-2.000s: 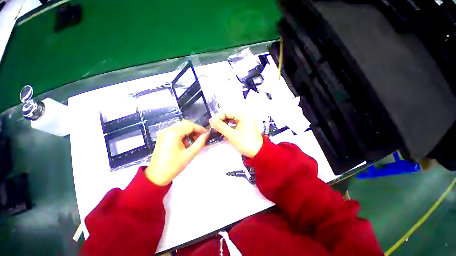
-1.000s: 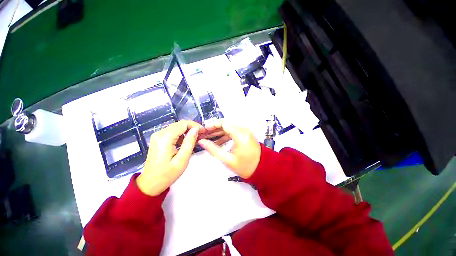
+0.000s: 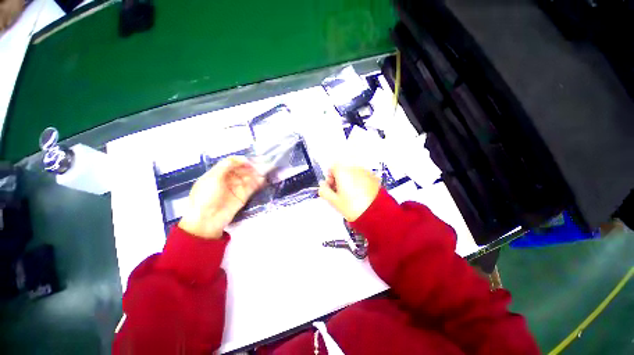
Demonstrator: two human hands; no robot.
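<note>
My left hand is closed on the near edge of a clear, shiny sheet, which looks like protective film. A thin black front panel frame shows beyond it; whether my hand also holds this is unclear. My right hand is to the right, its thumb and finger pinched at the end of a wrinkled clear strip. Below and between my hands is a black display housing. More black-framed units lie at the left, partly behind my left hand.
A white pump bottle stands at the far left. White scraps and small black parts lie at the back right. A metal blow gun nozzle shows by my right sleeve. Stacked black trays and a yellow hose are at the right.
My hands were together at the panel's lower edge and have moved apart. The panel stood upright before; now the frame is lower and tilted, with clear film showing in front of it.
</note>
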